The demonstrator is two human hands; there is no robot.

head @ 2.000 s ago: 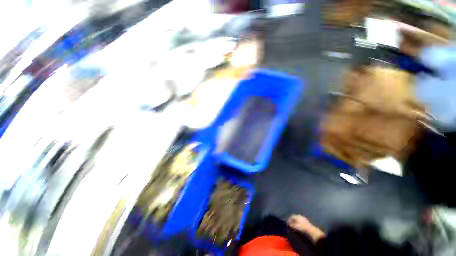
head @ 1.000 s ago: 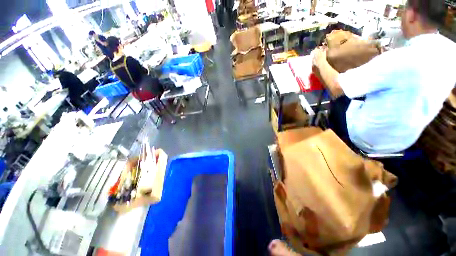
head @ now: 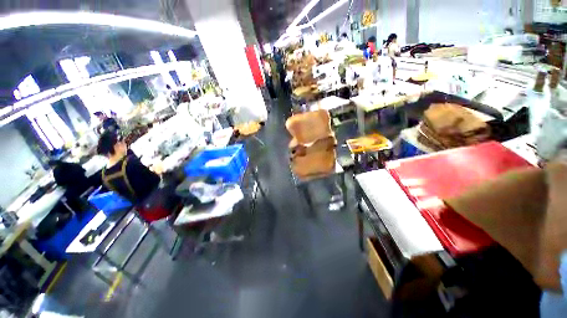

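Note:
Neither of my hands is in the picture. Nearest in front of me at the right is a white table (head: 388,214) with a red sheet or panel (head: 460,177) on its top. A brown panel or bag part (head: 510,202) reaches over the red sheet from the right edge, where light blue cloth of a person's clothing is cut off. A stack of brown pieces (head: 454,124) lies behind the red sheet. An open cardboard box (head: 380,267) is under the table.
Brown bag bodies (head: 312,146) are piled on a stool in the middle. A yellow-topped stool (head: 368,144) stands beside them. A blue bin (head: 217,163) rests on a stand at left, near a seated person (head: 127,171). Dark grey floor (head: 273,267) runs between.
My view has moved forward and lifted. The near blue bin, the large brown pile and the hand at the lower edge have left the picture. The red sheet now shows larger.

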